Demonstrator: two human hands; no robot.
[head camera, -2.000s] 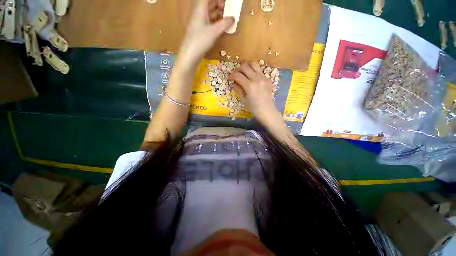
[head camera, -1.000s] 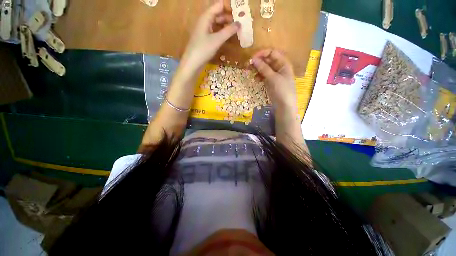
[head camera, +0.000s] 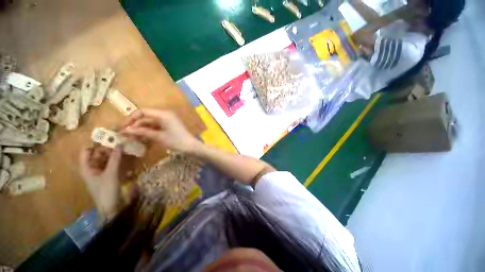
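Observation:
A cream elongated housing (head camera: 105, 136) with holes along its face is held over the brown board, tilted down to the right. My left hand (head camera: 102, 172) grips its lower side between thumb and fingers. My right hand (head camera: 159, 126) has its fingertips together at the housing's upper edge; whether a small insert is between them cannot be seen. A loose pile of small round beige inserts (head camera: 169, 178) lies near my body, slightly blurred. Another housing (head camera: 122, 102) lies on the board just beyond my right fingertips.
Housings are heaped (head camera: 21, 117) at the left on the brown board (head camera: 80, 24). A clear bag of inserts (head camera: 274, 79) rests on white printed paper (head camera: 205, 71). Separate housings (head camera: 233, 32) lie on the green surface. Another person (head camera: 396, 50) is at upper right, near a cardboard box (head camera: 412, 125).
The camera view has turned to the right, bringing the housing heap and another person into view. My right hand has moved from beside the insert pile to the held housing.

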